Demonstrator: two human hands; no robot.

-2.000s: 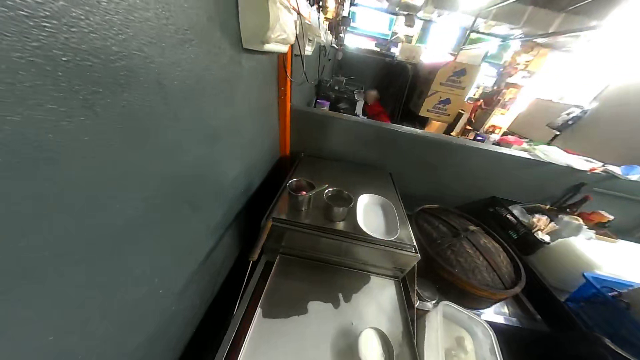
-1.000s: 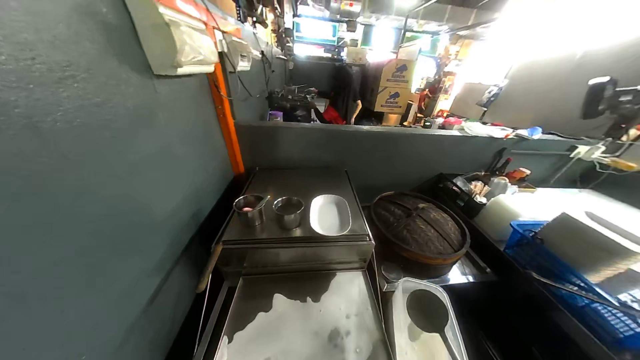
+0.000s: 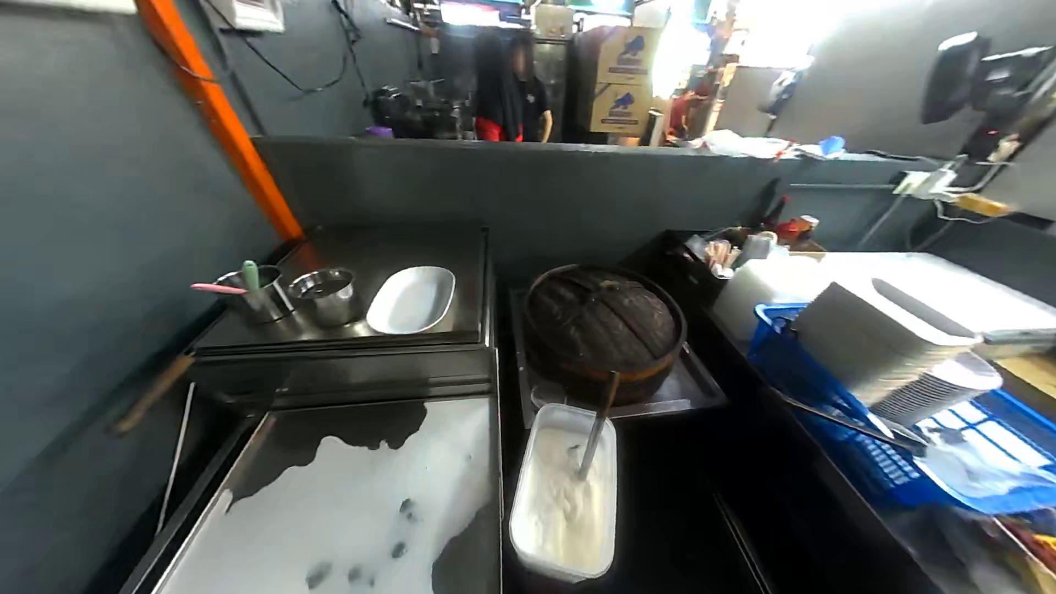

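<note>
Neither of my hands shows in the head view. White liquid (image 3: 371, 495) is spread over much of the metal tray (image 3: 272, 445) at the lower left, with a few dark spots in it. Beside it on the right, a clear plastic tub (image 3: 528, 511) holds creamy white batter, and a handled utensil (image 3: 604, 412) stands tilted in it. On the steel surface behind the tray are a metal cup (image 3: 268, 301) with pink and green handles, a second metal cup (image 3: 330, 299) and a white oval dish (image 3: 412, 299).
A round dark wooden lid (image 3: 606, 318) sits behind the tub. To the right, a blue plastic basket (image 3: 825, 396) bears stacked pale containers (image 3: 874, 338) and tongs (image 3: 858, 425). A low grey wall (image 3: 511, 190) runs behind; two people stand beyond it, beside cardboard boxes (image 3: 623, 82).
The white liquid covers more of the tray than before. A round ladle head in the tub a second ago has given way to the upright handled utensil. The view has shifted right.
</note>
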